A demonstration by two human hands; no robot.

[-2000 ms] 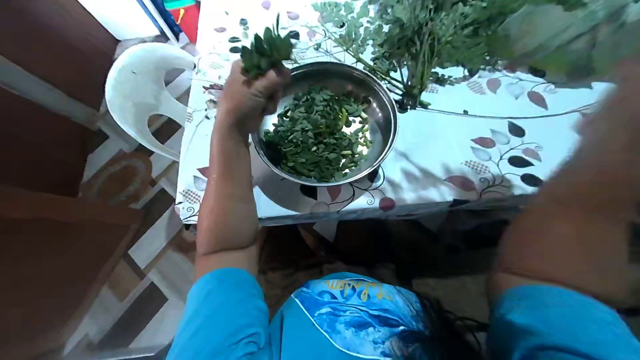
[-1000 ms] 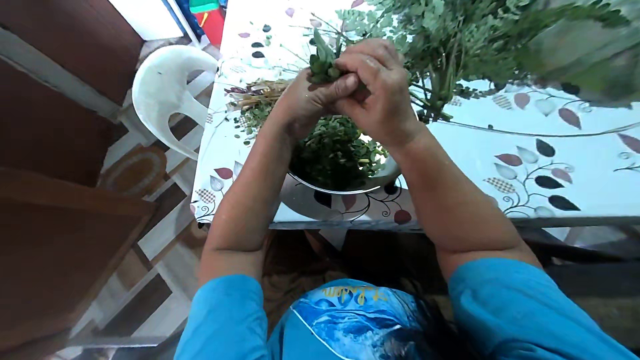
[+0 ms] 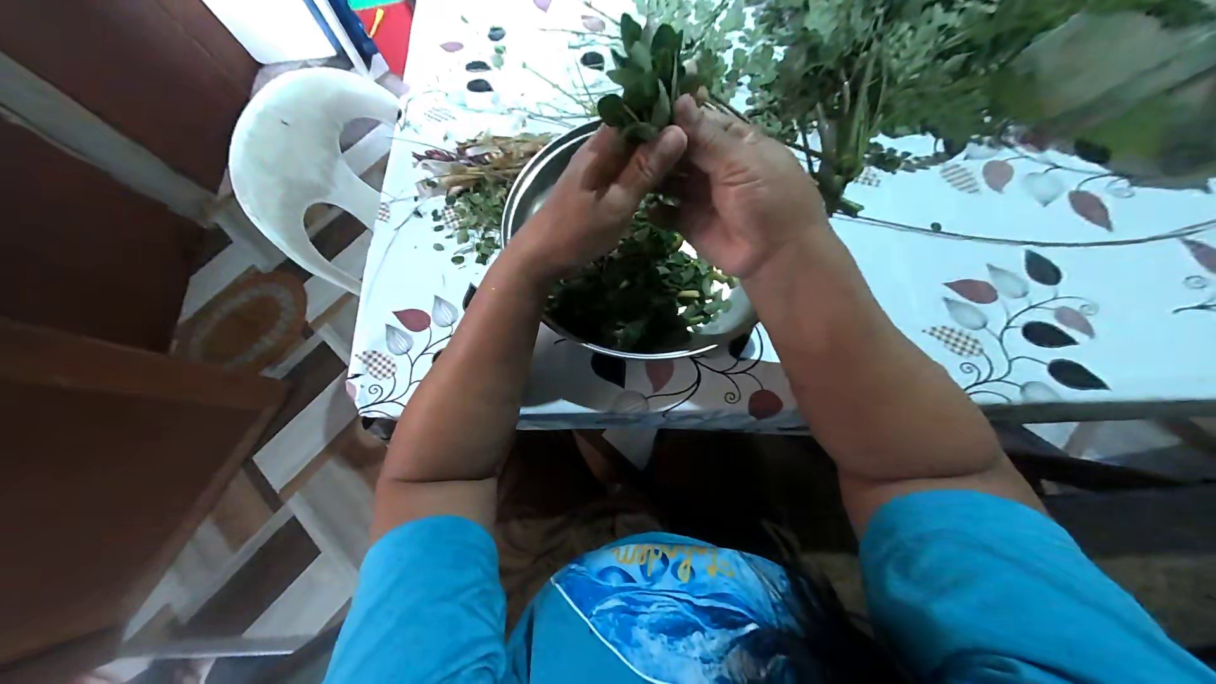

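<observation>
My left hand (image 3: 594, 195) grips a small bunch of green leafy sprigs (image 3: 646, 81) above the far part of a metal bowl. Close beside it on the right, my right hand (image 3: 746, 185) has its thumb and fingertips at the bunch's stems; its palm side is partly hidden, so whether it pinches a stem is unclear. Below both hands the round metal bowl (image 3: 520, 195) holds many loose green leaves (image 3: 632, 290). Bare stems (image 3: 499, 157) and small leaves lie left of the bowl. A large heap of leafy branches (image 3: 855, 76) rests on the table to the right.
A patterned tablecloth (image 3: 1121, 323) covers the table, whose near edge runs in front of me. A white plastic chair (image 3: 285, 161) stands at the left side. A blurred, clear plastic-like sheet or bag (image 3: 1121, 90) lies over greenery at the upper right.
Two seconds ago my left hand held the bunch at the bowl's left rim while my right arm was far to the right. Both hands have since come together over the bowl.
</observation>
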